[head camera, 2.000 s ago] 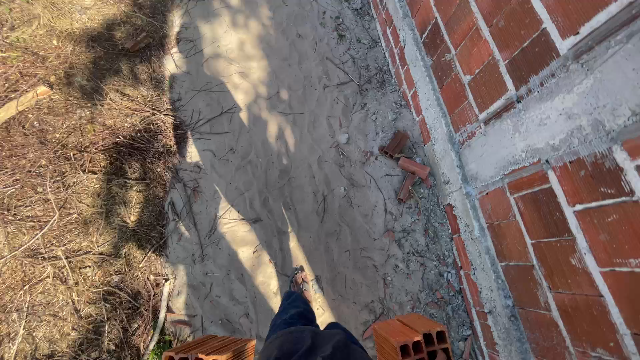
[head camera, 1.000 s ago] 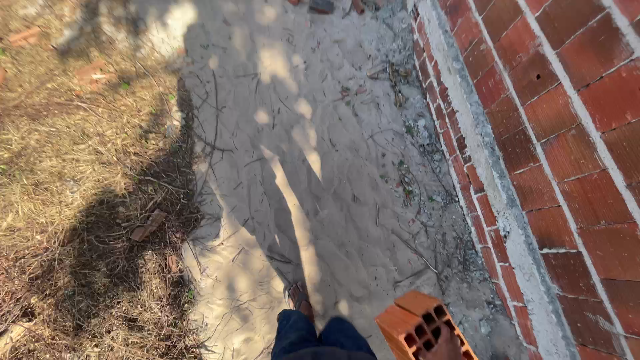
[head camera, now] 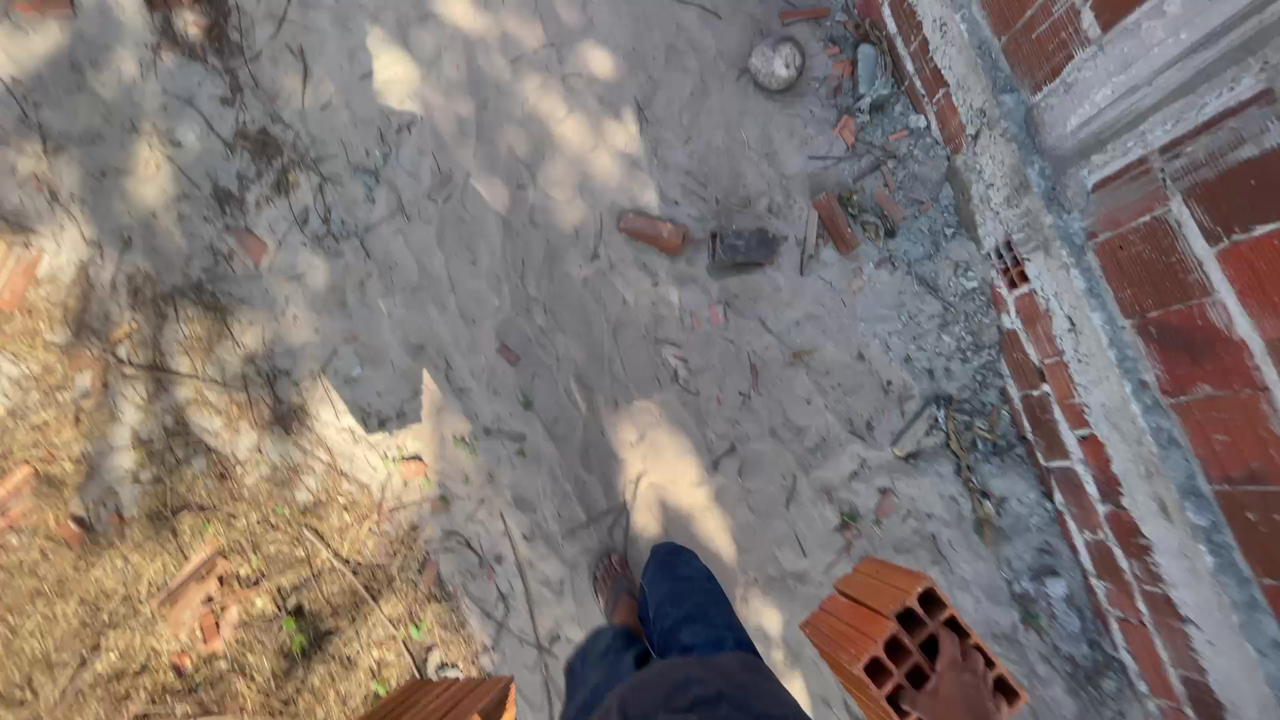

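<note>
My right hand grips a hollow clay brick at the lower right, its fingers at the holes of the end face, which is turned up toward the camera. The brick hangs beside my right leg, off the ground. At the bottom edge, left of my legs, the top of another hollow clay brick shows. My left hand is out of the frame, so its hold on that brick cannot be seen.
A brick wall with a concrete ledge runs along the right. Broken brick pieces, a dark block and a round pale lump lie on the sandy path. Dry grass with rubble borders the left.
The view has moved forward along the path beside the wall. The brick in my right hand remains at my right side. The left brick, out of view one second ago, shows again at the bottom edge.
</note>
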